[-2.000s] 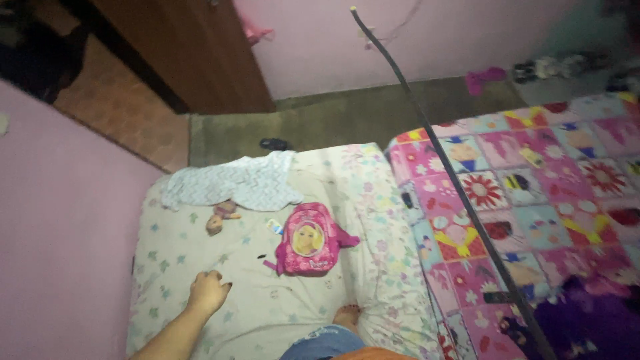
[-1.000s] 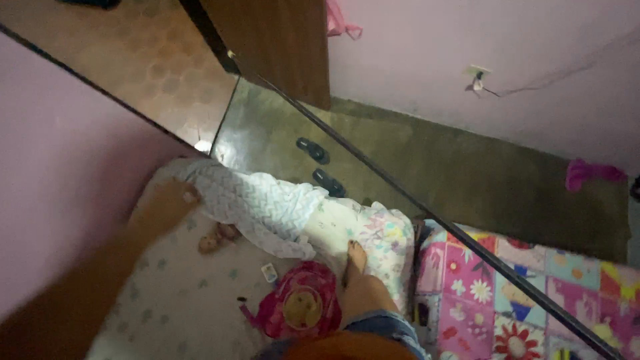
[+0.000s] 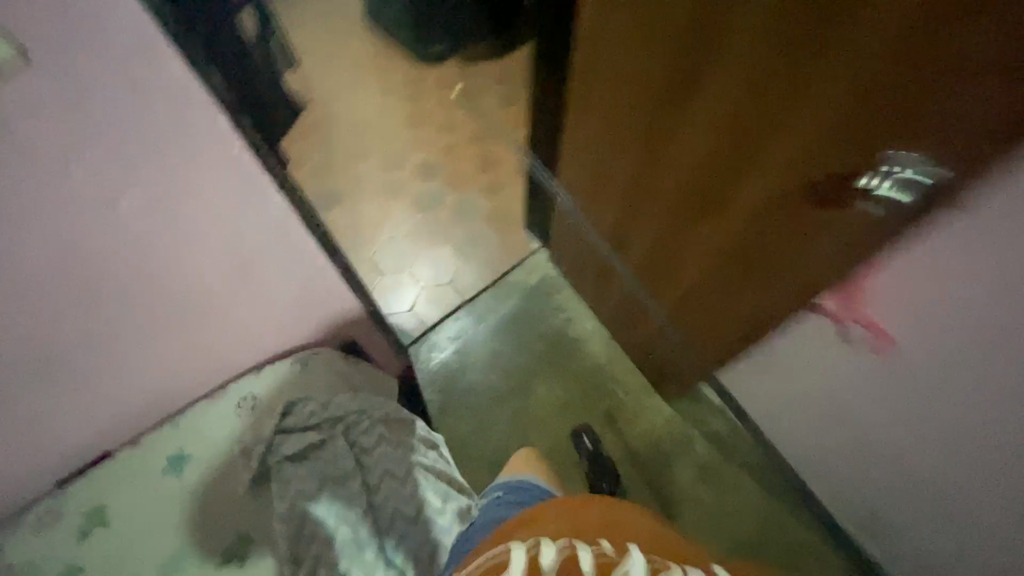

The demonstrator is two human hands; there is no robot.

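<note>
Neither of my hands shows in the head view. At the bottom edge are my orange top (image 3: 596,532) and blue denim shorts (image 3: 512,500), with part of a bare leg (image 3: 526,464) beyond them. A crumpled light cloth (image 3: 344,464) lies on the patterned bed sheet (image 3: 136,496) at the lower left. One dark sandal (image 3: 596,460) rests on the floor just right of my leg. A blurred thin dark line, perhaps the pole, crosses the face of the brown door (image 3: 704,192).
The doorway opens onto hexagonal floor tiles (image 3: 424,184), with a dark object (image 3: 448,28) beyond. Pink walls (image 3: 144,216) flank both sides. A shiny door handle (image 3: 900,180) is on the door, and a pink item (image 3: 856,308) hangs near its edge.
The view has swung toward the doorway. The hand seen over the bed earlier is out of sight, as are the pink backpack and the doll. The door and tiled floor now look much nearer.
</note>
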